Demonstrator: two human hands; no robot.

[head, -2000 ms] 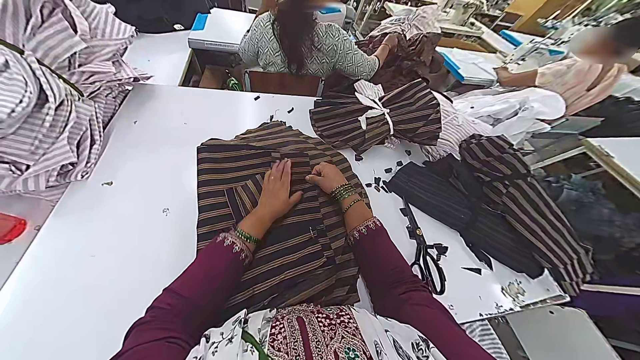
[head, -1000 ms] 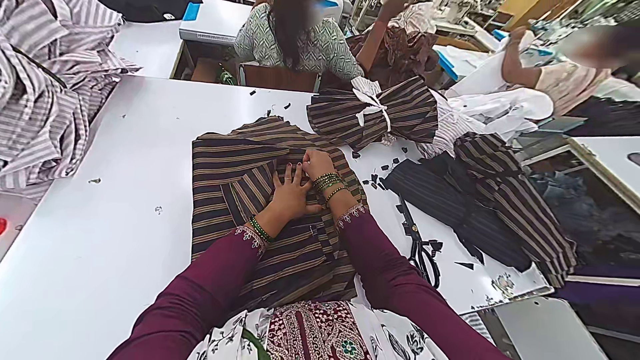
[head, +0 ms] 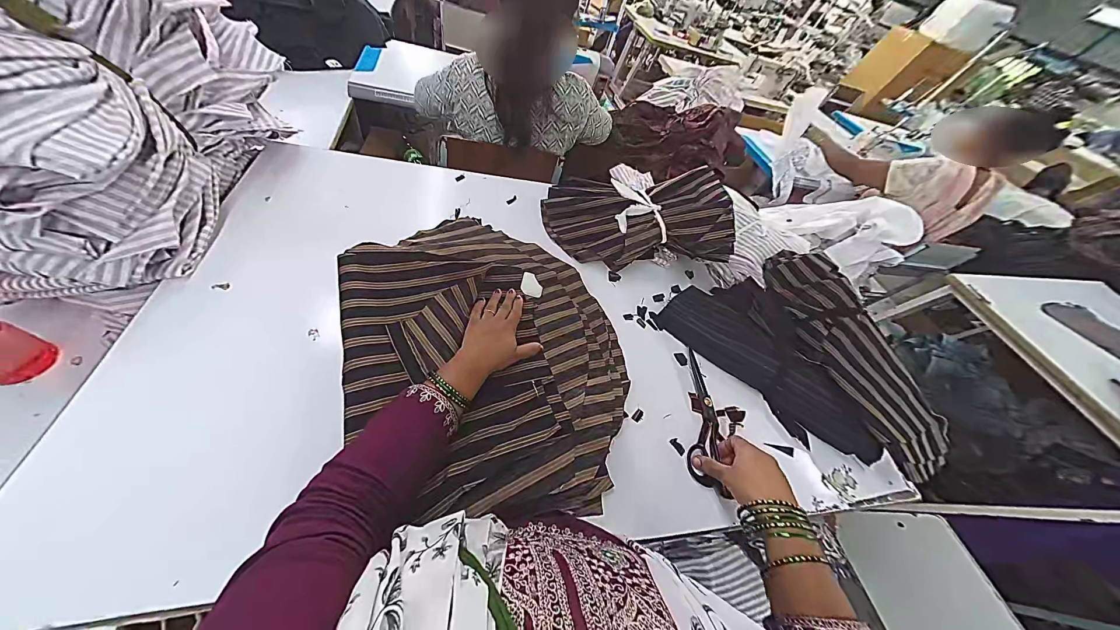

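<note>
My left hand (head: 495,337) lies flat with fingers slightly apart on a stack of dark cloth pieces with tan stripes (head: 560,367). A small white piece (head: 531,284), perhaps chalk, rests on the cloth just beyond its fingertips. At the right, my right hand (head: 739,468) has its thumb and fingers on the black handles of tailor's scissors (head: 704,420), whose blades point away from me along the white table. Some fingers are hidden behind the handles.
On the white table (head: 175,394) are a striped bundle tied with white cloth (head: 691,214), dark folded cloth (head: 752,350) and small dark scraps (head: 643,317). Grey-striped fabric (head: 96,166) is heaped at left. Two people (head: 516,96) (head: 945,188) sit beyond the table.
My right hand has moved from the striped cloth to the scissors at the right and taken hold of their handles. My left hand stays on the cloth. The white piece now shows there.
</note>
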